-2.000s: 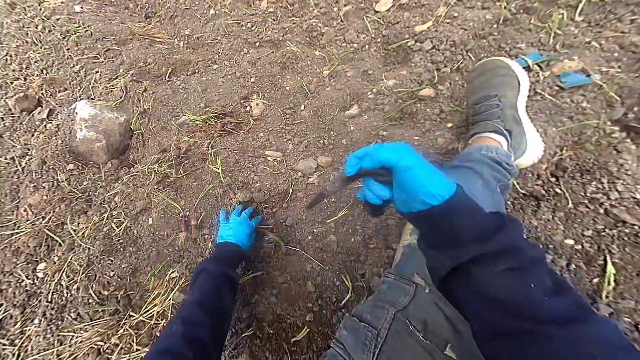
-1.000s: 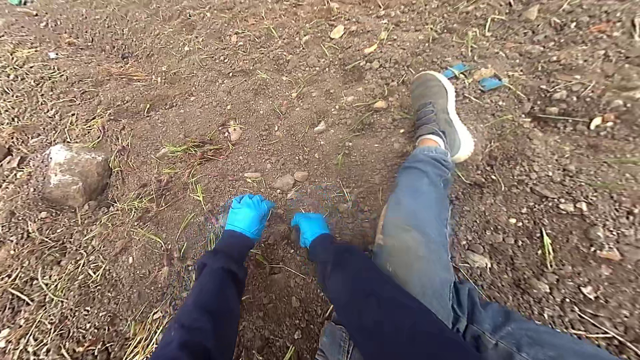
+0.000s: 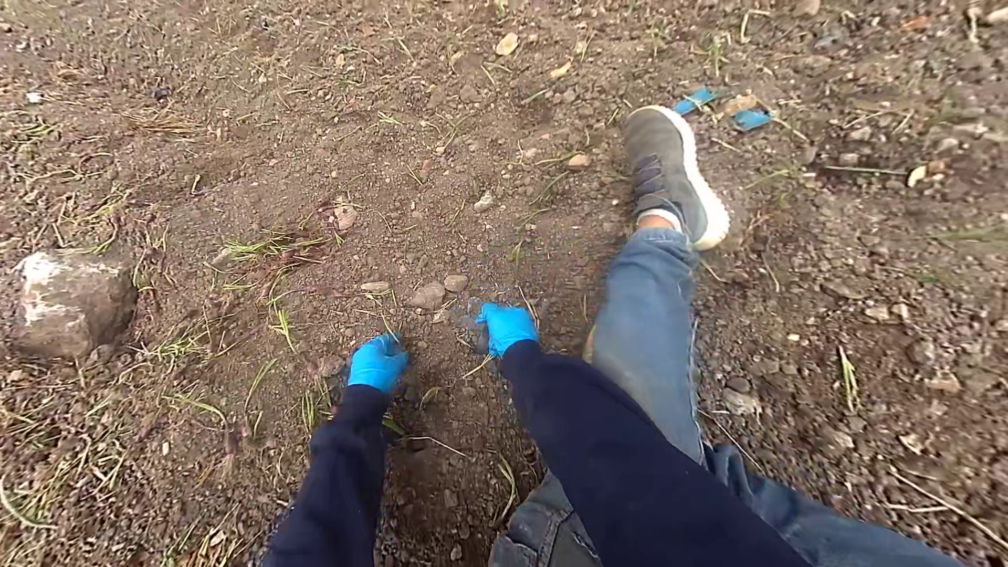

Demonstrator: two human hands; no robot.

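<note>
My left hand (image 3: 379,363), in a blue glove, is low over the brown soil (image 3: 441,236) near the centre, fingers curled around the base of thin green grass blades; whether it grips them cannot be made out. To its right, my right hand (image 3: 508,327), also blue-gloved, is closed around a dark tool (image 3: 481,340), of which only a small part shows beside the fingers. The tool's kind is unclear. Small stones (image 3: 428,295) lie just beyond both hands. A tuft of grass (image 3: 268,246) grows further left.
A large pale-topped rock (image 3: 76,303) sits at the left. My outstretched leg in jeans (image 3: 650,331) and grey shoe (image 3: 669,173) are on the right. Blue scraps (image 3: 752,119) lie past the shoe. A thin stick (image 3: 862,169) rests on the soil at the right.
My right hand, raised with the dark tool two seconds ago, has come down to the soil beside my left hand. Since one second ago, the hands have moved somewhat apart.
</note>
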